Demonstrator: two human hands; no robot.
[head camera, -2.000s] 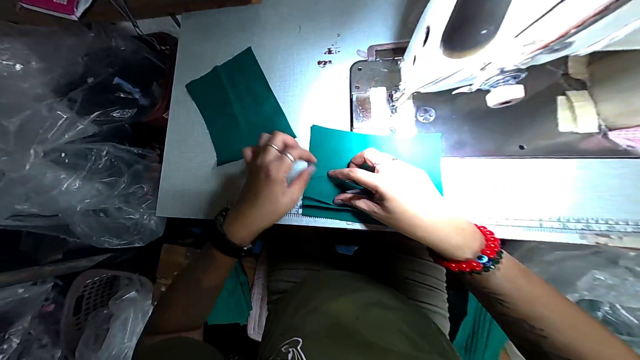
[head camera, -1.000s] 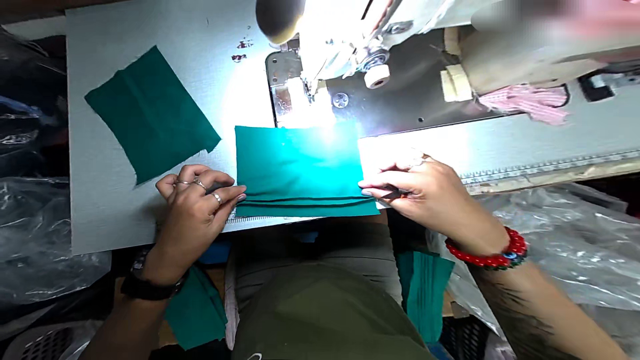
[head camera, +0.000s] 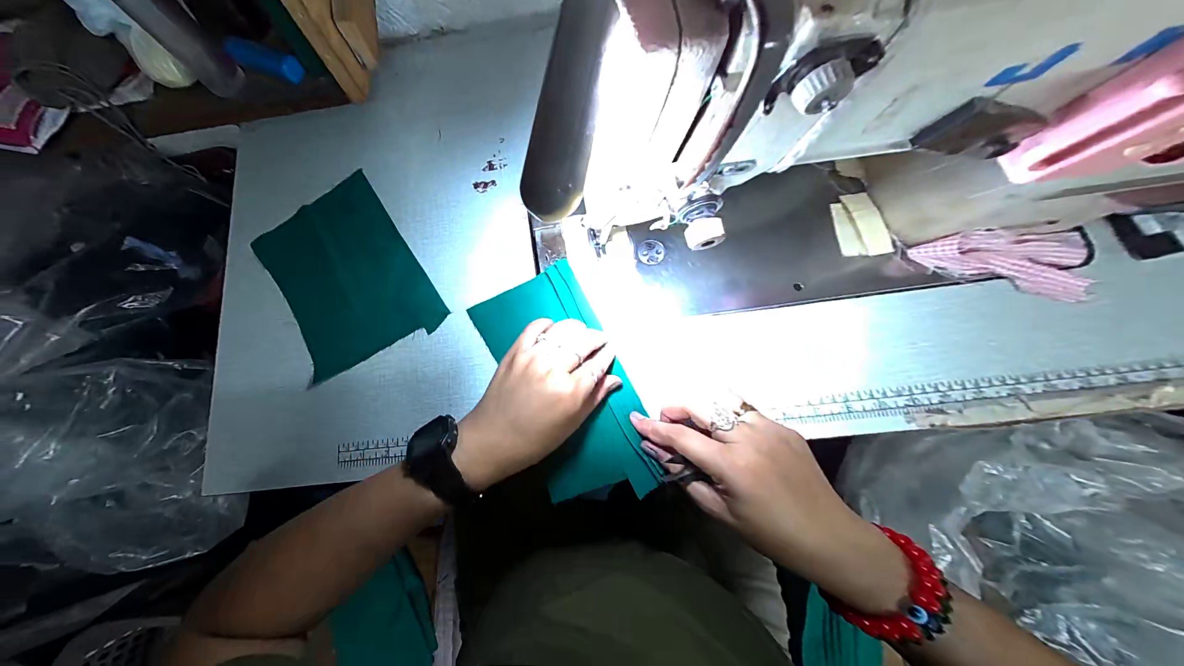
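Observation:
A folded green fabric piece (head camera: 518, 310) lies slanted on the table in front of the sewing machine (head camera: 647, 120), its upper end near the presser foot area. My left hand (head camera: 550, 393), with a black watch at the wrist, presses on the middle of the fabric. Thumb and fingers of my right hand (head camera: 731, 453) grip its lower right edge; a small dark object, not clear in kind, shows under those fingers. To the left, a separate green fabric piece (head camera: 351, 277) lies flat on the table, touched by neither hand.
A printed ruler strip (head camera: 980, 393) runs along the table's front edge. Pink checked cloth (head camera: 1008, 259) hangs by the machine bed. Clear plastic bags (head camera: 111, 462) are at the left, more (head camera: 1045, 518) at the right. A wooden box (head camera: 338, 42) stands at the back left.
The fabric under my hands has turned from lying straight to slanted, its upper end nearer the needle area. My left hand has moved from its left edge onto its middle.

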